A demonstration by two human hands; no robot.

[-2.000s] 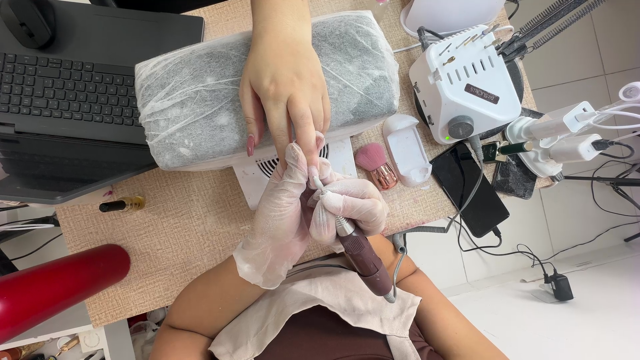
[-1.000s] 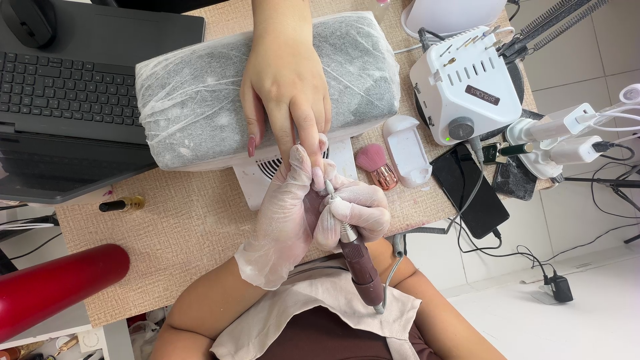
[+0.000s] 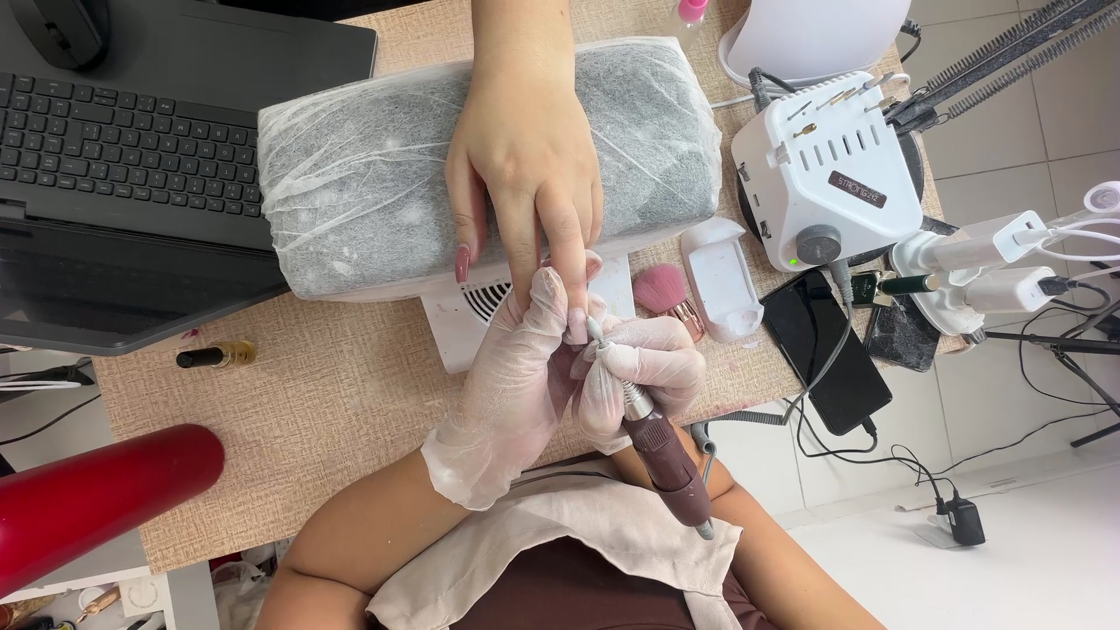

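Note:
Both my hands wear thin whitish gloves dusted with powder. My left hand (image 3: 512, 394) grips a finger of another person's hand (image 3: 529, 166), which rests palm down across a hand rest (image 3: 367, 175) wrapped in thin white covering. In my right hand (image 3: 647, 367) is a brown electric nail drill handpiece (image 3: 669, 468), its pale bit (image 3: 595, 329) at the nail (image 3: 577, 325) of the held finger. Whether bit and nail touch, I cannot tell. The other person's thumb shows a long mauve nail. A white dust collector (image 3: 455, 328) with a round grille lies partly hidden under my left hand.
To the right are a pink brush (image 3: 661, 289), a white plastic tray (image 3: 722, 280), the white drill control unit (image 3: 827, 175), a black phone (image 3: 827, 350) and cables. A laptop (image 3: 131, 149), a small polish bottle (image 3: 216, 354) and a red cylindrical object (image 3: 105, 499) are at the left.
The drill handpiece in my right hand has changed its angle slightly, and its bit now shows more plainly beside the nail. My left hand keeps its hold on the finger.

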